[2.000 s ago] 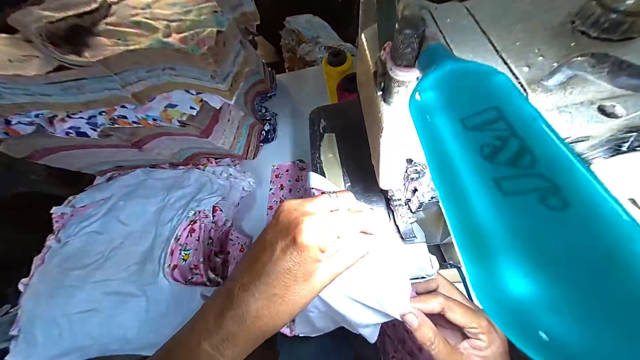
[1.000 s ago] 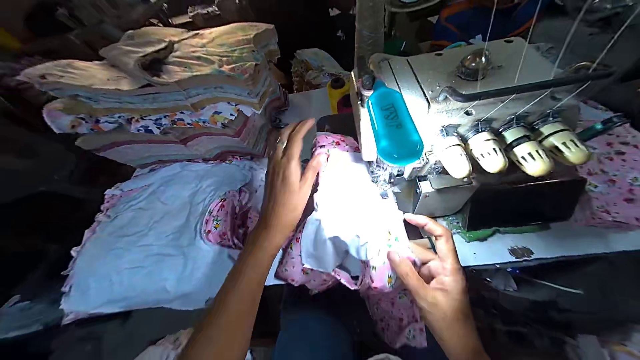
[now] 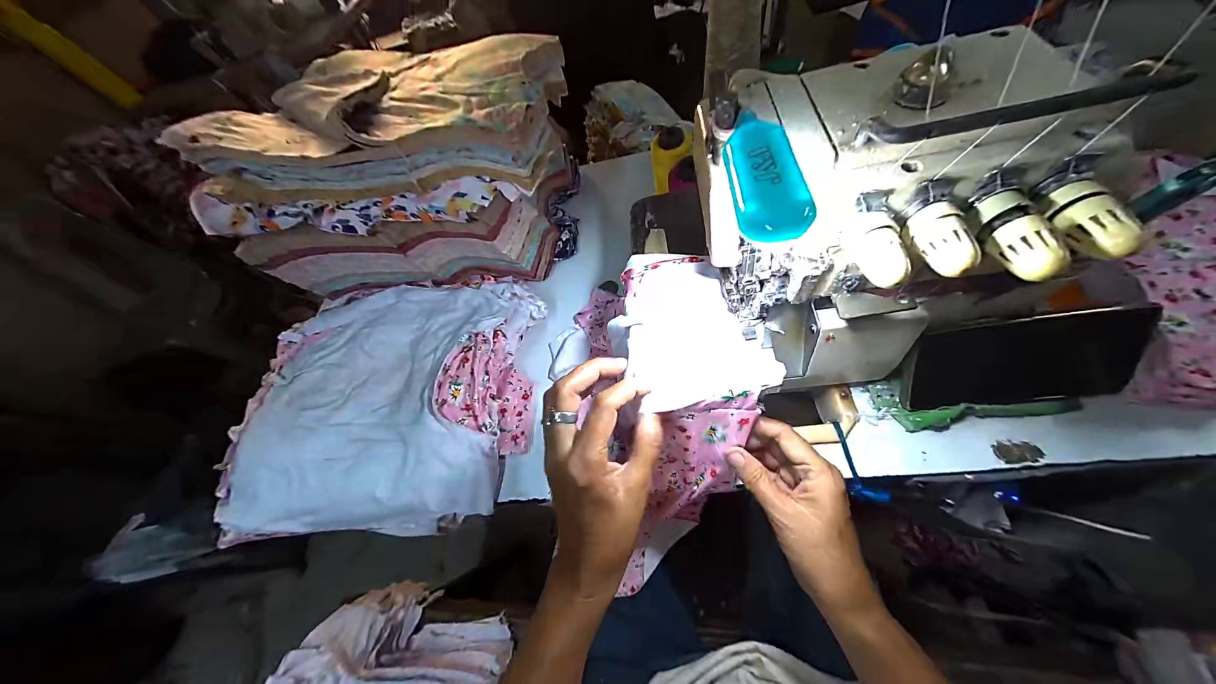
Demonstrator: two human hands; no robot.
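Note:
Pink floral fabric [image 3: 698, 446] with a brightly lit white piece [image 3: 698, 332] over it lies at the needle area of an overlock sewing machine [image 3: 807, 123]. My left hand [image 3: 598, 465], with a ring on one finger, rests at the left edge of the white piece, its fingers spread and curved; whether it pinches cloth is unclear. My right hand [image 3: 798, 484] pinches the right edge of the pink fabric between thumb and fingers, just below the machine's front. The presser foot [image 3: 750, 294] is partly lost in glare, close to the white piece's right edge.
Left of the machine lie a stack of folded patterned fabrics [image 3: 408, 190] and white pieces with pink floral trim [image 3: 361, 418]. A teal guard [image 3: 769, 180] and several cream tension dials [image 3: 1021, 233] are on the machine. More pink floral cloth [image 3: 1187, 285] lies at right. Cloth hangs below the table.
My left hand has moved down from beside the top of the fabric to its lower left. More pink fabric shows between my hands. The view has widened greatly since the earliest frame.

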